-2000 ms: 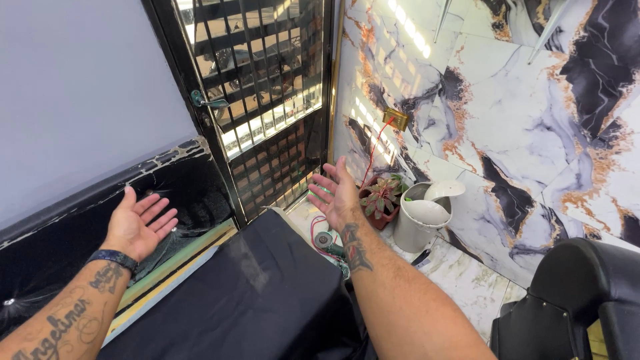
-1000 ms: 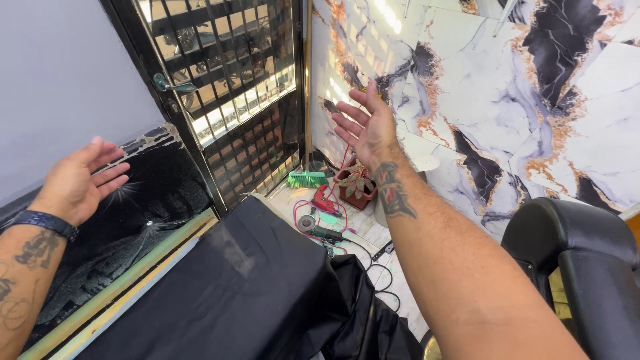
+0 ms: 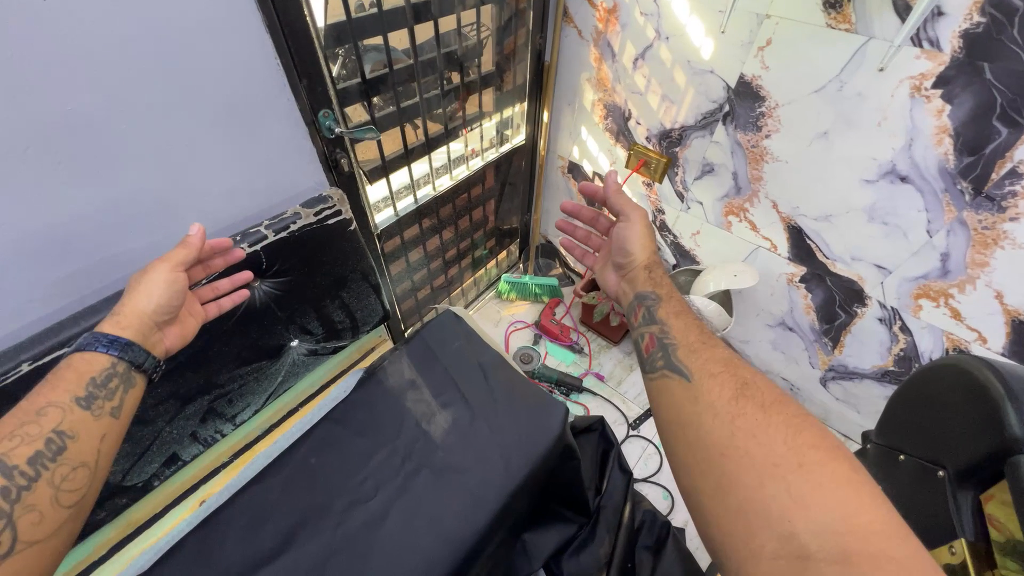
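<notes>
Both hands are raised, empty, with palms turned inward and fingers apart. My left hand (image 3: pixel 186 290) is in front of the cracked black tufted upholstery (image 3: pixel 296 280) along the wall, with a dark band on the wrist. My right hand (image 3: pixel 612 236) hangs in the air below a gold socket plate (image 3: pixel 646 163) with a red cable, before the marble-patterned wall. Between and below the hands lies a black sheet (image 3: pixel 448 432) draped over something whose shape is hidden. Neither hand touches it.
On the floor are an angle grinder (image 3: pixel 552 374), a red tool (image 3: pixel 554 322), cables and a green broom head (image 3: pixel 529 287). A potted plant (image 3: pixel 604 320) and white container (image 3: pixel 712 308) stand by the wall. A barred metal door (image 3: pixel 448 160) is ahead; a black padded chair (image 3: pixel 944 432) is at right.
The right hand no longer covers the gold socket plate, as it did a second ago. Both hands stay raised and empty. The view has shifted somewhat.
</notes>
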